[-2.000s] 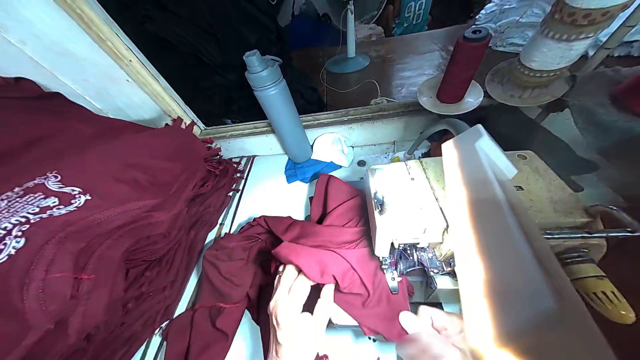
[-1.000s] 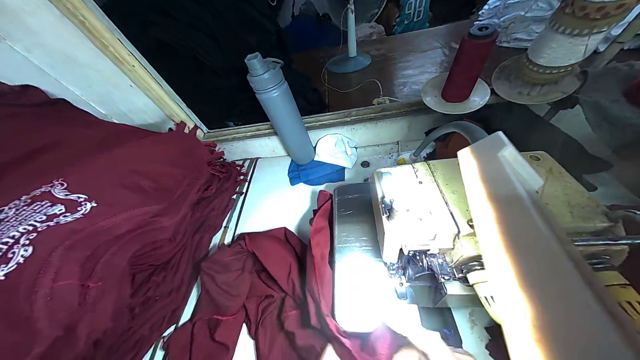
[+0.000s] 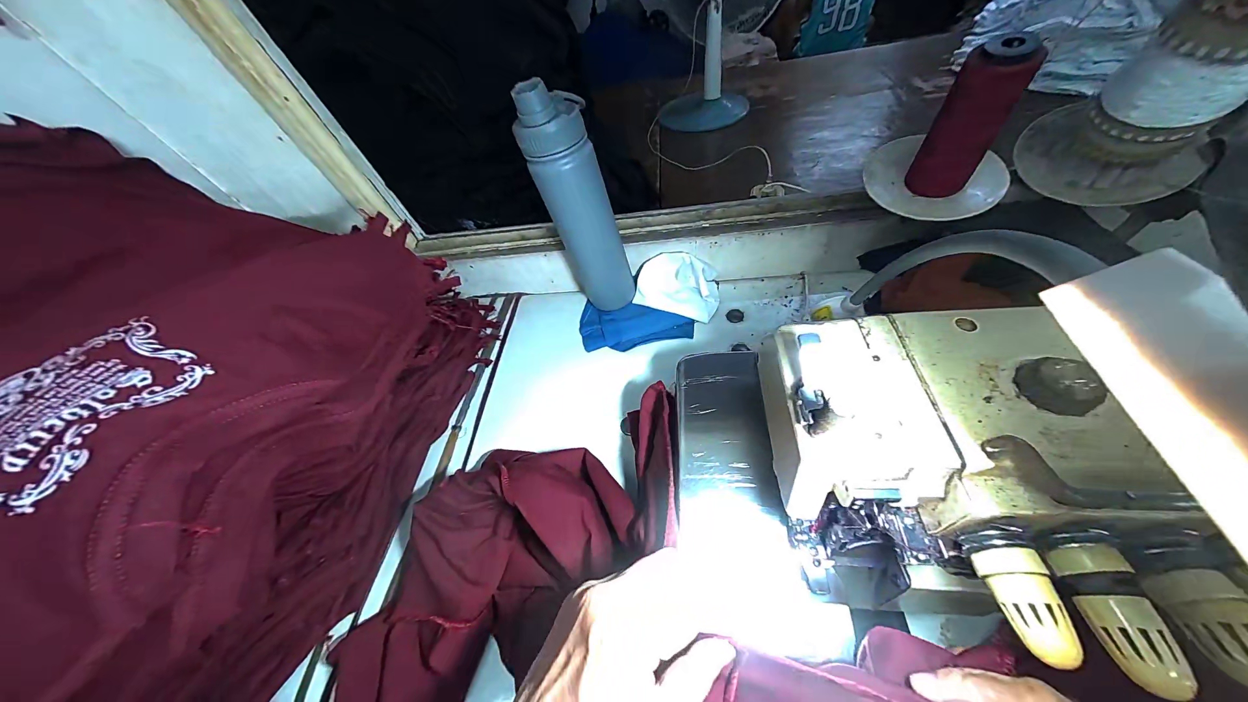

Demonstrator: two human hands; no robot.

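Maroon fabric [image 3: 526, 526] lies bunched on the white table, left of an overlock sewing machine [image 3: 877, 409]. My left hand [image 3: 634, 624], at the bottom centre, pinches a fold of the maroon fabric between thumb and fingers, just in front of the machine's lit metal plate [image 3: 721, 439]. At the bottom edge my right hand [image 3: 985, 682] shows only in part, its fingers on the same fabric below the presser foot area. The fabric stretches between both hands. Strong light washes out part of the left hand and the plate.
A pile of printed maroon garments [image 3: 244, 419] covers the left side. Behind stand a grey bottle [image 3: 575, 205], a blue cloth [image 3: 634, 330], a white cloth [image 3: 678, 283] and a maroon thread cone [image 3: 975, 117]. A white panel [image 3: 1160, 351] slants over the machine's right side.
Two seconds ago the fabric covered the plate beside the needle area; now the plate is bare and the fabric lies left of it and at the bottom. Both hands have moved lower in the view.
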